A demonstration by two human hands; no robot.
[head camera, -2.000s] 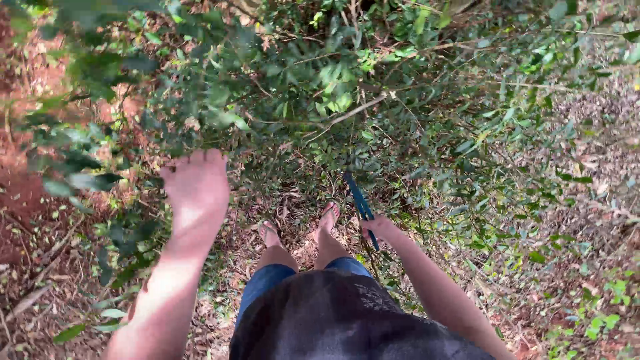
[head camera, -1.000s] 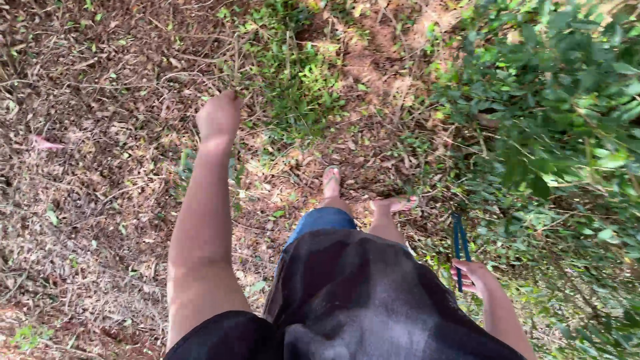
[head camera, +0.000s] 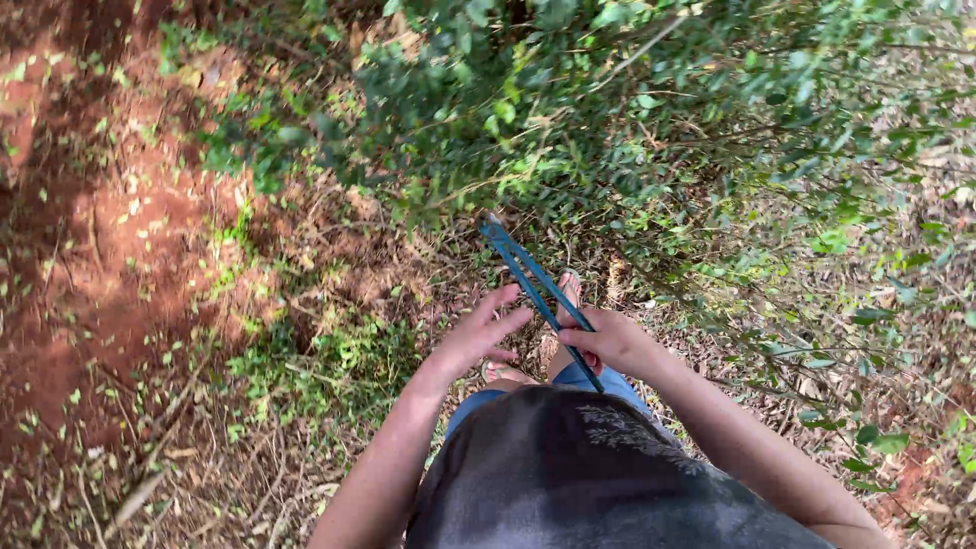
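My right hand (head camera: 610,341) holds blue long-handled garden shears (head camera: 537,286) by the handles, which lie close together. The tool slants up and left across my body, its small head near the lower leaves of a green shrub (head camera: 488,114). Just left of the handles is my left hand (head camera: 480,335), fingers spread, with nothing in it; whether a fingertip touches the tool I cannot tell.
My feet in flip-flops (head camera: 505,373) stand on leaf litter below the shrub. Thin leafy branches (head camera: 762,351) reach down on the right. Bare red soil (head camera: 99,305) lies at left, with low green plants (head camera: 328,358) beside it and a dry stick (head camera: 136,503) lower down.
My left hand, well apart from the shears one second ago, is now close beside them. The shears are now in front of my body rather than off to the right. The view has swung back to the shrub.
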